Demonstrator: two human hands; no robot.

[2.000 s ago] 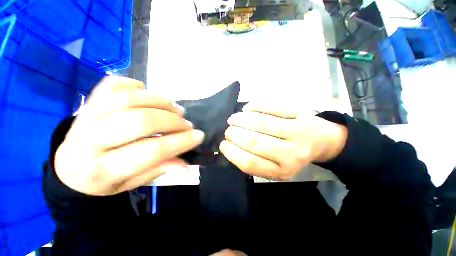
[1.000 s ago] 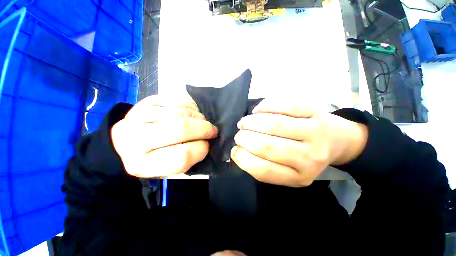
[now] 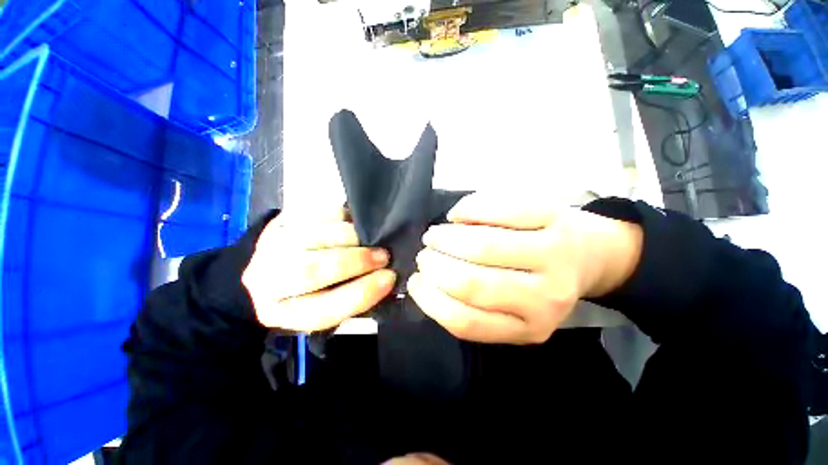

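Observation:
A black fabric piece is held between both hands over the front edge of the work plate. Its upper end splits into two raised points, and a small dark flap sticks out at its right. A black strap panel hangs below it over the edge. My left hand pinches the fabric's left side. My right hand pinches its right side, fingers curled. The fingertips hide the middle of the piece. A tiny light spot shows between the hands.
The presser foot stands at the top over the pale work plate. Green-handled thread snips lie to the right. A small blue bin is at the upper right. Large blue totes fill the left side.
My left hand has come in from the left and now grips the fabric lower down. The fabric's left point has risen and folded upward. My right hand stays on the right side.

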